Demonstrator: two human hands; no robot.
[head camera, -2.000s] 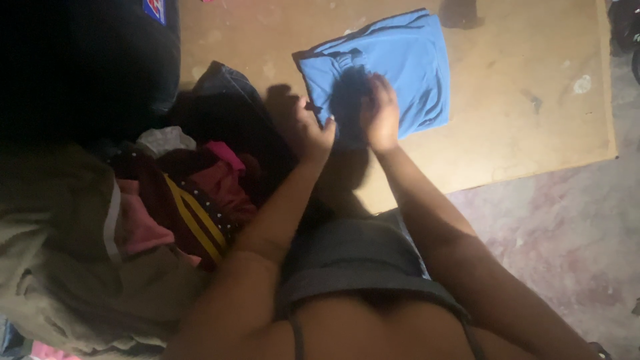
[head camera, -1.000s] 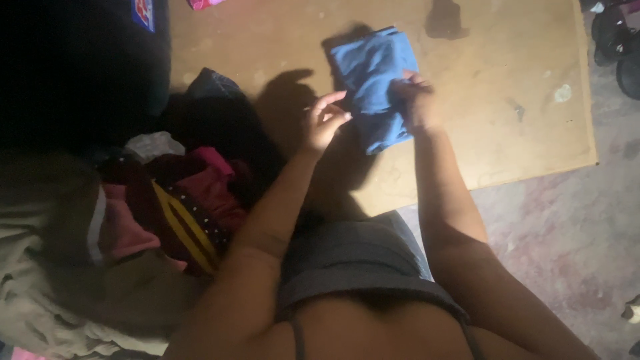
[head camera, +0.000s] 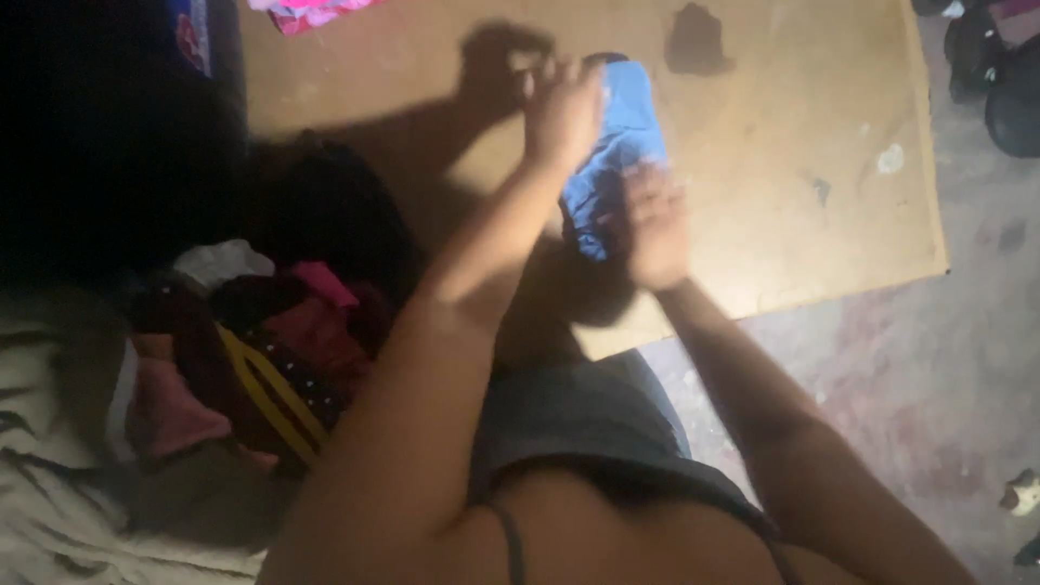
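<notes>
A blue cloth garment (head camera: 626, 122), folded into a narrow strip, lies on a tan board (head camera: 780, 211). My left hand (head camera: 565, 110) is at its upper left edge, fingers spread and blurred; whether they touch the cloth is hard to tell. At the lower right edge of the garment is my right hand (head camera: 656, 223), held flat with its fingers extended, blurred as well. Neither hand is closed on the cloth. Shadows of my arms fall across the board and the lower part of the garment.
On the left lies a heap of clothes (head camera: 317, 333), dark red, pink and yellow, beside an olive cloth (head camera: 65, 504). Pink fabric (head camera: 313, 12) is at the board's top edge. Dark footwear (head camera: 1011, 106) sits on the floor (head camera: 877, 406) at the right.
The blue garment, wide and flat two seconds ago, has been folded narrower. My left hand has moved up along its left side, and my right hand has come off its middle to the lower right edge.
</notes>
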